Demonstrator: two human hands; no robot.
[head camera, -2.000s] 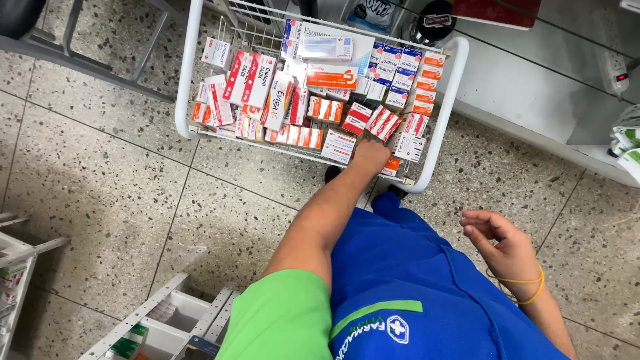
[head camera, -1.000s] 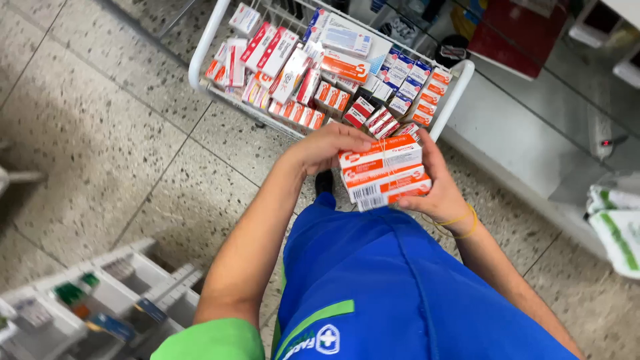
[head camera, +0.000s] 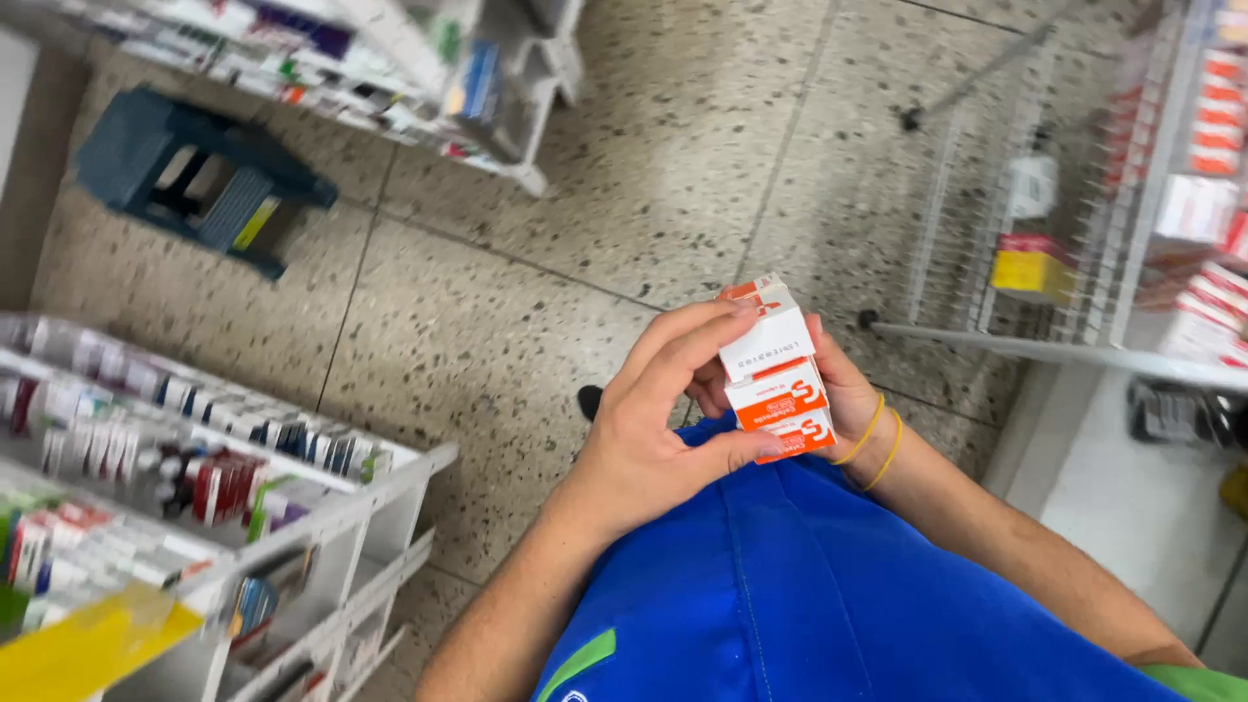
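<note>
A small stack of orange-and-white medicine boxes (head camera: 780, 390) is held between both hands above the blue garment. My left hand (head camera: 673, 409) grips it from the left, its fingers over the upper box and its thumb at the lower end. My right hand (head camera: 843, 390), with yellow bands at the wrist, closes on the stack's right side; its fingers are partly hidden behind the boxes. The white wire basket (head camera: 1121, 283) stands at the right edge, and more medicine boxes (head camera: 1204, 210) lie in it.
White shelving with medicine boxes (head camera: 380, 507) stands at the lower left, and another shelf unit (head camera: 531, 146) at the upper left. A dark step stool (head camera: 210, 180) is on the speckled floor. A yellow-and-red box (head camera: 1032, 268) shows through the wire rack.
My left hand has come out of the basket, and my right hand, empty at first, now grips the boxes too. The stack is turned differently between my hands. The view has swung strongly left.
</note>
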